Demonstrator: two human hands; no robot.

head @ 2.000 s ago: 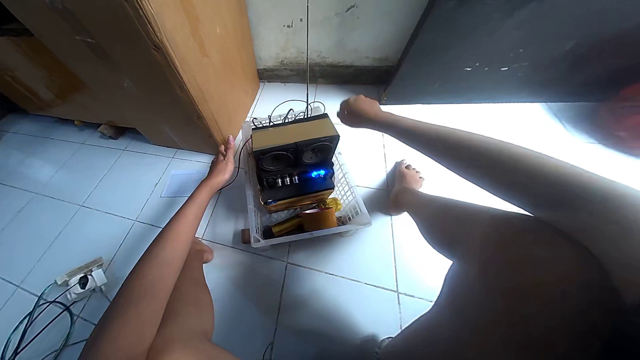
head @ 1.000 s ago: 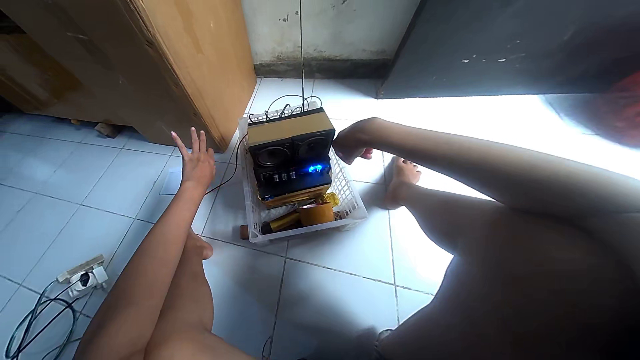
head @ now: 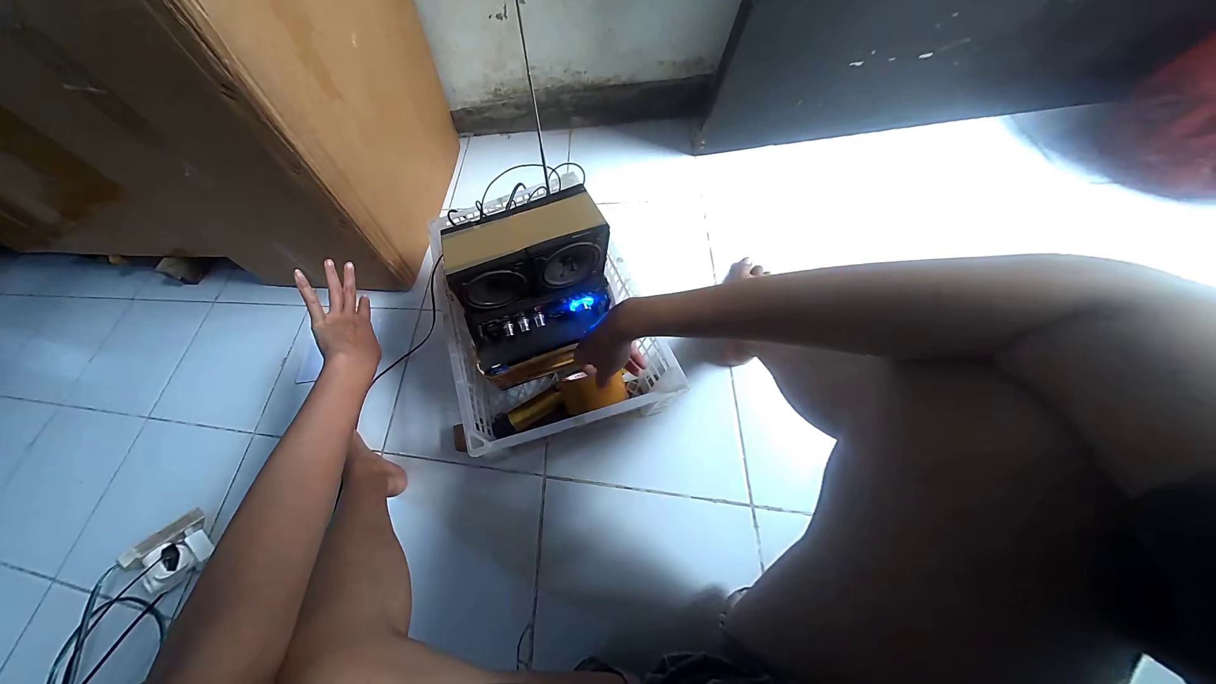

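A speaker box with two round cones, several knobs and a lit blue display stands in a white plastic basket. A thin antenna rises behind it, and black wires loop over its back. In front of the speaker, inside the basket, lie an orange-yellow cylinder and a dark and yellow tube-shaped thing. My right hand reaches down over the cylinder at the speaker's lower right corner; whether it touches or grips anything is unclear. My left hand is raised left of the basket, fingers spread, holding nothing.
A large wooden cabinet stands at upper left, a dark panel at upper right. A power strip with plugs and cables lies on the tiled floor at lower left. My bare feet are on both sides of the basket. Something red is at far upper right.
My right hand has moved from behind the speaker's right side down to its lower front. My left hand has moved away from the speaker's left side, and its fingers have spread.
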